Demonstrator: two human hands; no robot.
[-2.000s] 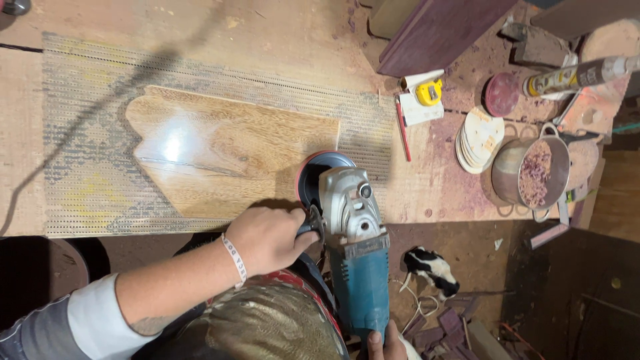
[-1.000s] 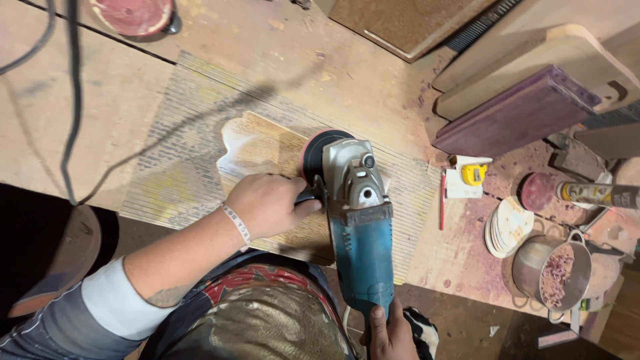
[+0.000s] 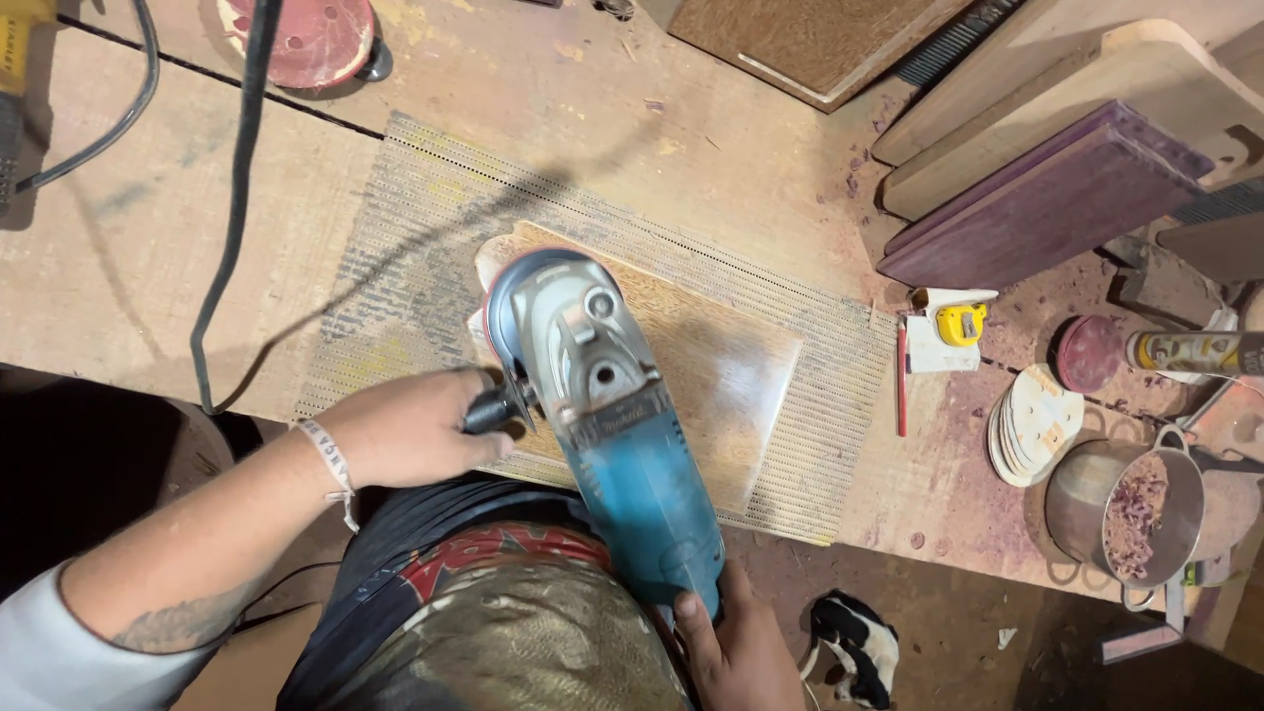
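Note:
A teal and silver Makita angle grinder or polisher (image 3: 632, 464) lies diagonally over a wooden board (image 3: 731, 395), its round disc pad (image 3: 502, 286) over the board's shaped left end. My left hand (image 3: 420, 430) grips the black side handle (image 3: 489, 410). At the rear of the teal body is my right hand (image 3: 741, 642), wrapped round it, its fingers partly hidden. Beneath the board, a perforated anti-slip mat (image 3: 839, 415) covers part of the plywood workbench (image 3: 296, 227). The board's right end has a bright sheen.
Purple boards (image 3: 1047, 207) and pale boards lean at the back right. A tape measure (image 3: 961, 324), a red pencil (image 3: 902, 375), sanding discs (image 3: 1032, 425) and a metal pot of shavings (image 3: 1136, 513) stand right. A black cable (image 3: 237, 197) hangs left. A black-and-white animal (image 3: 854, 647) lies on the floor.
The power tool, held in both hands, has moved from the board's right end to its shaped left end. The view has shifted and shows more of the bench's back.

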